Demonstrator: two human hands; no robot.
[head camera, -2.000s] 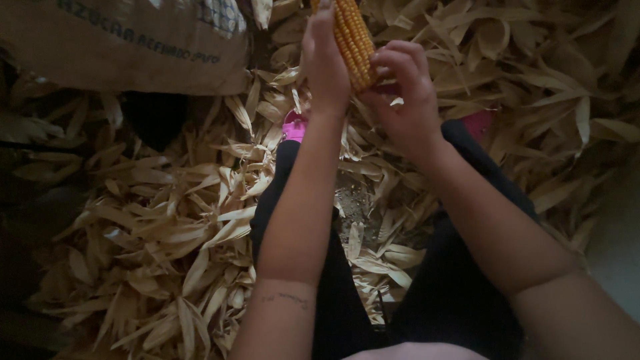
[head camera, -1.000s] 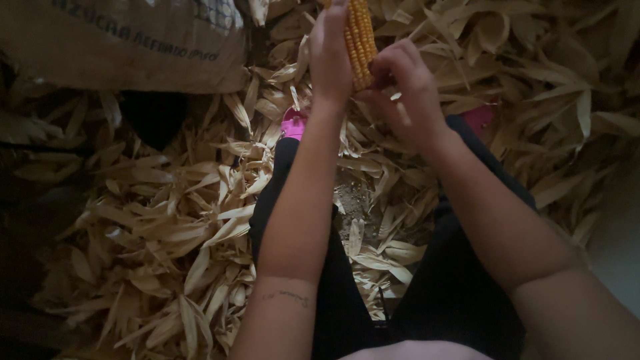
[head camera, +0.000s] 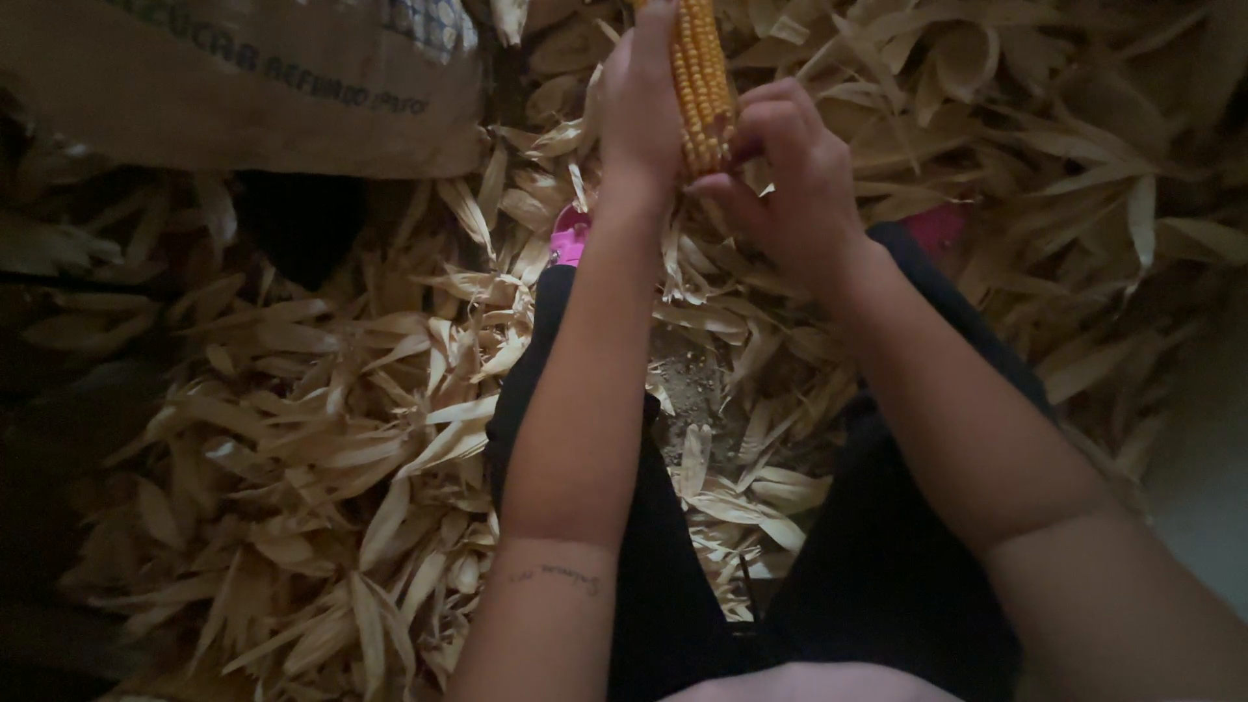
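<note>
A husked ear of yellow corn (head camera: 702, 83) stands nearly upright at the top centre, its upper part cut off by the frame edge. My left hand (head camera: 639, 112) grips it from the left side. At the ear's lower right, my right hand (head camera: 785, 166) has its thumb and bent fingers at the lower end, touching or very close to the kernels. A small darker patch shows among the kernels there. Whether a loose kernel is between the right fingers cannot be told.
Dry corn husks (head camera: 322, 419) cover the ground around my legs. A woven sack (head camera: 244, 88) bearing print lies at the upper left, with a dark gap below it. Pink shoes (head camera: 568, 239) show at my feet. A patch of bare ground (head camera: 697, 385) lies between my legs.
My right hand's fingers have shifted slightly at the lower end of the ear. My left hand has kept its hold on the corn.
</note>
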